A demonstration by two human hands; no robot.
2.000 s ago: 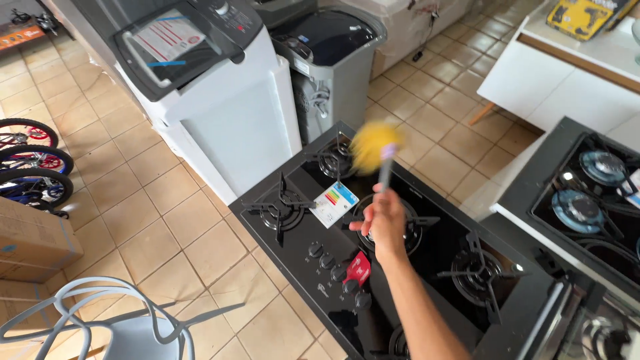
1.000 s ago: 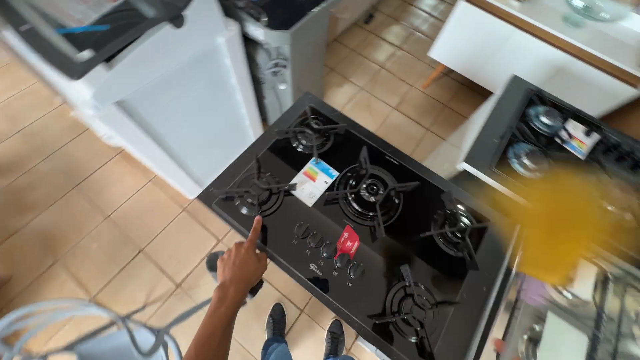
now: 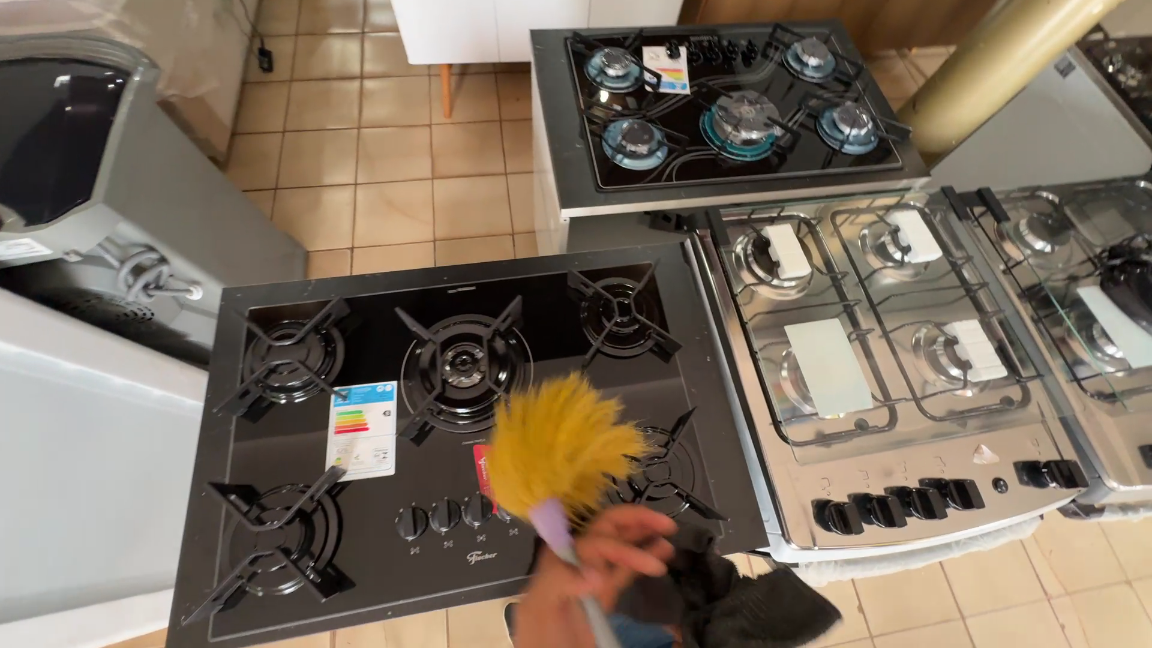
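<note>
A yellow fluffy duster [image 3: 562, 445] with a lilac collar and grey handle stands up above the front part of a black glass five-burner cooktop [image 3: 432, 468]. My right hand [image 3: 598, 562] is at its handle near the bottom edge, some fingers stretched to the right, slightly blurred. The duster head hides part of a red tag [image 3: 484, 472] and some of the cooktop's knobs. An energy label [image 3: 362, 430] lies between the left burners and the central burner. My left hand is not visible.
A stainless steel stove [image 3: 909, 459] adjoins on the right, with another stove [image 3: 1062, 234] beyond. Behind is a second glass cooktop [image 3: 733, 184]. Grey and white appliances [image 3: 90, 450] stand at the left. Black cloth-like material [image 3: 756, 612] is at the bottom, right of my hand.
The duster has moved from the right side to over the cooktop. My left hand, which touched the cooktop's near-left burner area, has left the view. The view has turned right.
</note>
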